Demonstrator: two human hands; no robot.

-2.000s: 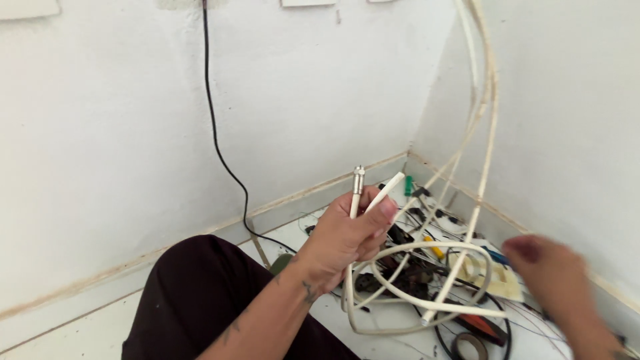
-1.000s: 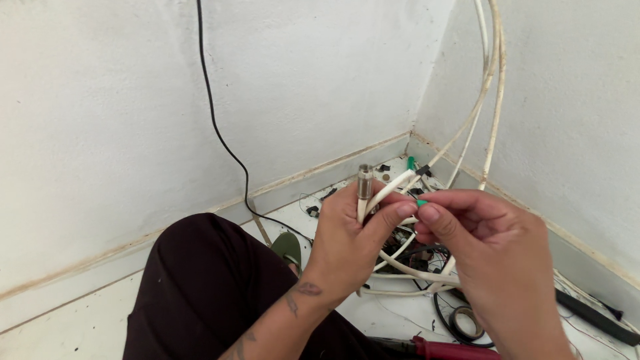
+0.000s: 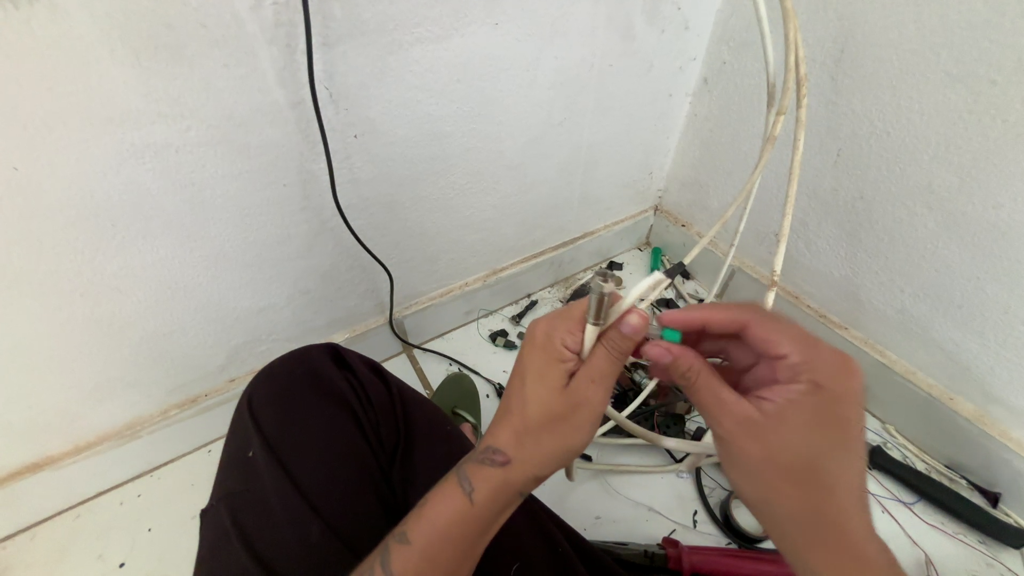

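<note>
My left hand grips white coaxial cables. One cable ends in a metal coaxial connector that stands up between thumb and fingers; the white cut end of another cable points up and right beside it. My right hand pinches a small green-ended piece between thumb and forefinger, close to my left thumb; its exact kind cannot be told. Looped lengths of white cable hang below and behind both hands.
Tiled floor in the corner holds connectors, another green piece, wire scraps and a roll of black tape. A red-handled tool and a black handle lie near. White cables hang along the right wall; a black cable runs down the left.
My right hand, two seconds ago apart over the floor at the right, has come to my left hand and now holds the green-ended piece. My left hand still holds the cables.
</note>
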